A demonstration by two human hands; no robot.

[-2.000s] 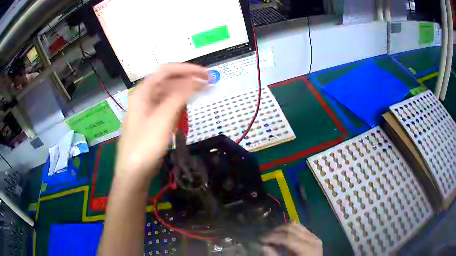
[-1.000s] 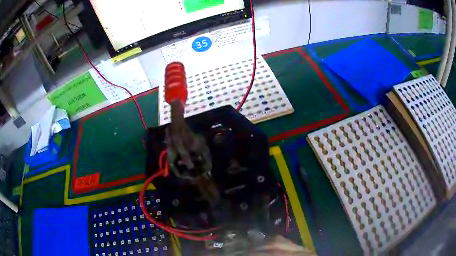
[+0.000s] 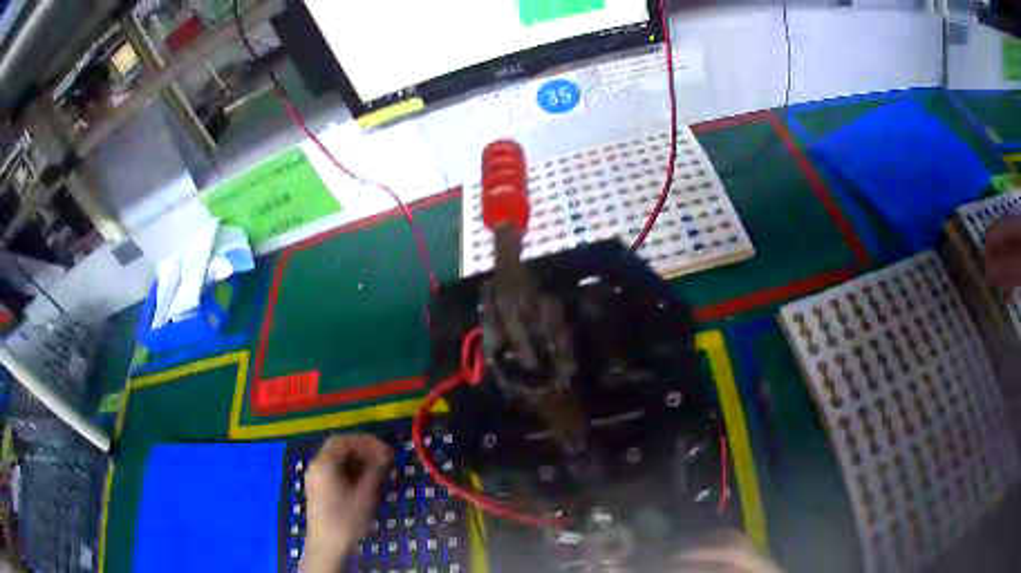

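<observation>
The black test fixture point(image 3: 605, 381) stands at the centre, its red-gripped lever point(image 3: 505, 185) upright. My left hand point(image 3: 345, 492) is over the black foam tray point(image 3: 420, 515) of small shiny parts, left of the fixture. Its fingertips are drawn together; whether they pinch a part cannot be seen. My right hand point(image 3: 726, 553) is blurred and cut off by the bottom edge, beside the fixture's near end. Its fingers and any held part cannot be made out. The fixture's near end is blurred.
A white foam tray point(image 3: 896, 392) lies right; another point(image 3: 616, 207) lies behind the fixture. A blurred skin-coloured shape point(image 3: 1004, 253) shows at the right edge. A blue sheet point(image 3: 209, 504) and blue bin point(image 3: 185, 319) are left. The monitor point(image 3: 493, 78) stands behind; red wires loop around the fixture.
My left hand has left the lever area and come down over the black foam tray. The lever stays upright. The view has shifted, moving the scene right.
</observation>
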